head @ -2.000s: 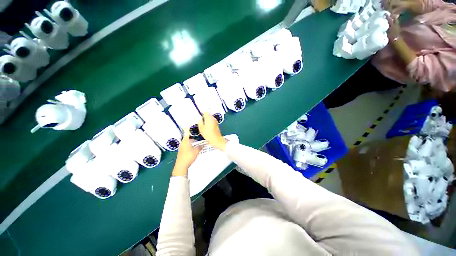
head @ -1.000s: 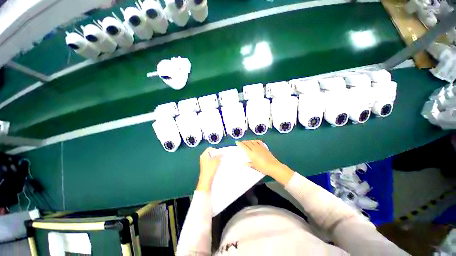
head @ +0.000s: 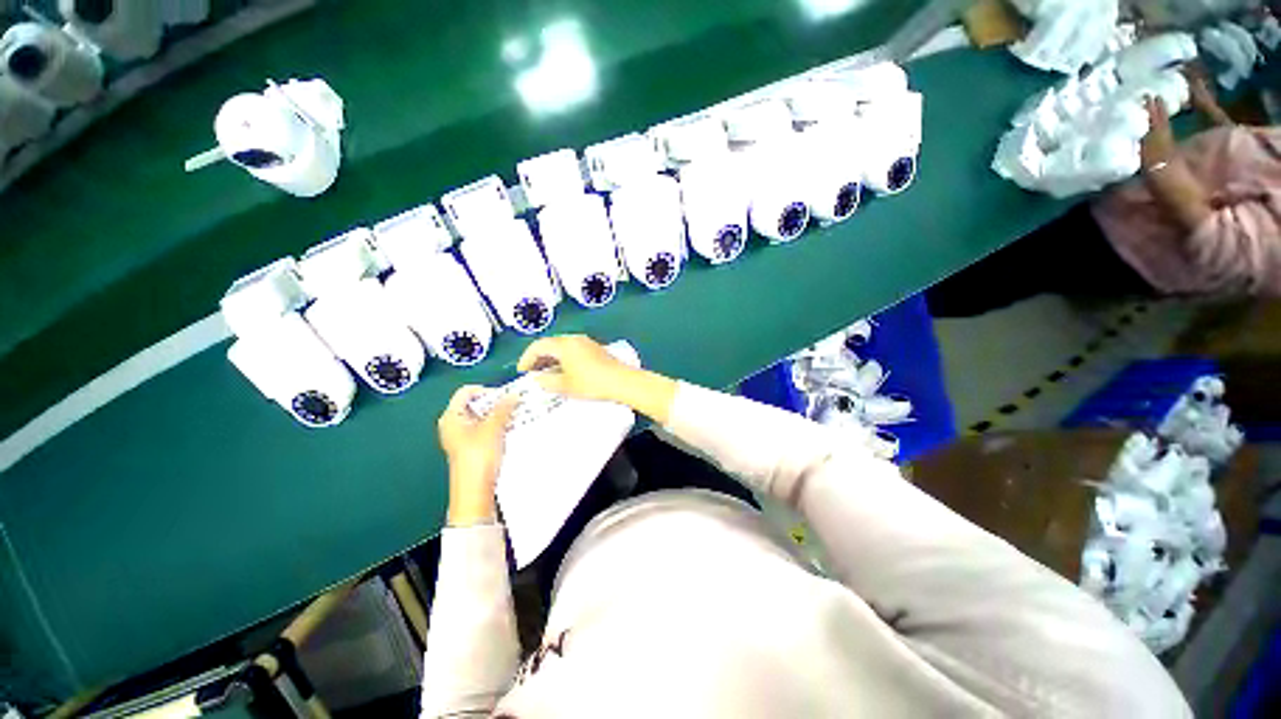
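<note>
A white label sheet [head: 559, 457] with rows of small print along its top lies at the bench edge in front of me. My left hand [head: 475, 429] holds its upper left side. My right hand [head: 583, 372] is at its top, fingers bent over the print; whether a label is at the fingertips is too small to tell. Several white security cameras [head: 527, 274] stand in a slanting row on the green bench [head: 183, 457], just beyond my hands, their round black lens faces towards me. My hands are apart from the cameras.
One white camera [head: 285, 138] lies on the green conveyor belt [head: 422, 63]. More cameras show at the upper left. A person in pink [head: 1211, 211] handles white units [head: 1075, 134] at the right. Below are a blue bin [head: 920, 379] and a carton [head: 1019, 492] with white parts.
My hands have drawn back from the camera row, where they were at a lens face two seconds ago, to the label sheet. The view has swung left and back right.
</note>
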